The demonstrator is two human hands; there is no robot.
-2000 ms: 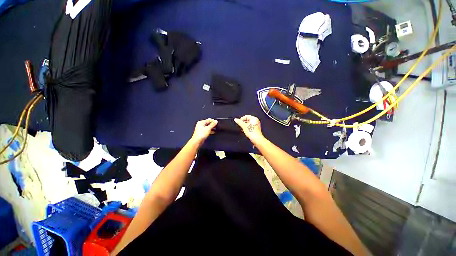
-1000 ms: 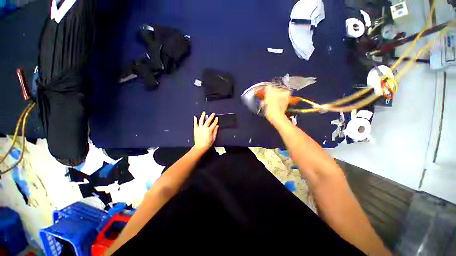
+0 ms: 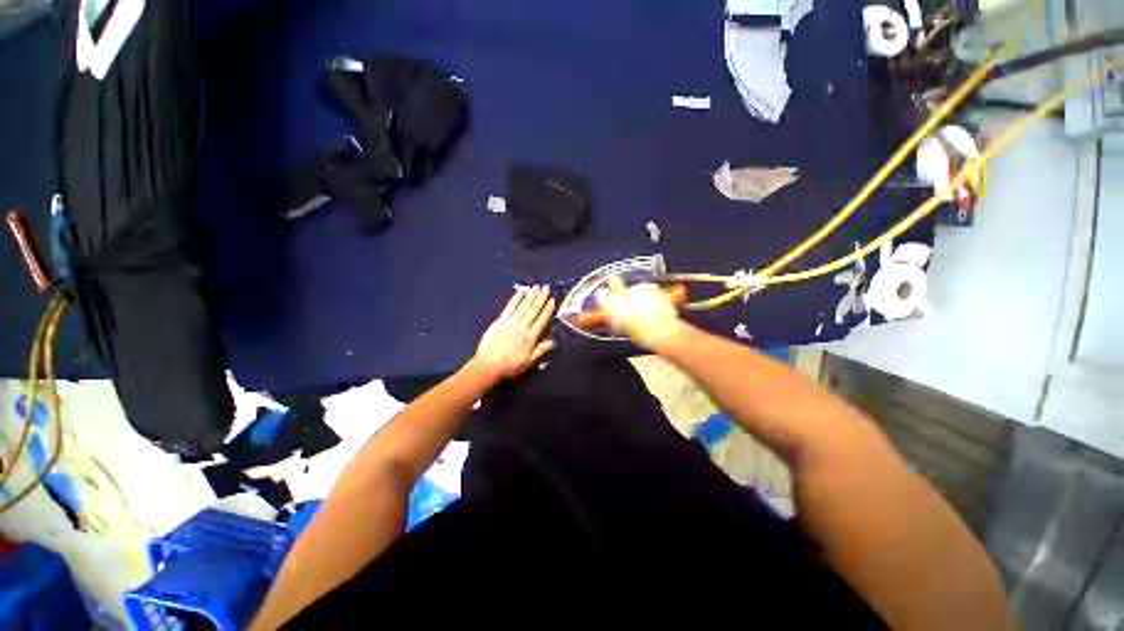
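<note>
My right hand [image 3: 639,311] grips the orange-brown handle of the steam iron [image 3: 613,274], which sits near the table's front edge with its tip pointing left. My left hand [image 3: 519,330] lies flat, palm down, just left of the iron's tip. The small black piece between them is mostly hidden by the hand and the iron. A small stack of black pieces [image 3: 547,203] lies just beyond, with a small white strip [image 3: 497,203] beside it. A loose heap of black pieces [image 3: 413,111] lies farther left.
The black padded board [image 3: 148,284] stands at left. Pale curved pieces [image 3: 756,68] lie at back right, a greyish scrap [image 3: 756,183] nearer. Yellow hoses [image 3: 851,216] run right from the iron. White rolls [image 3: 897,289] sit at the right edge. A blue basket [image 3: 212,569] is on the floor.
My right hand took hold of the iron and brought it left and nearer, beside my left hand. My left hand went from holding the small piece to lying flat. The view shifted slightly.
</note>
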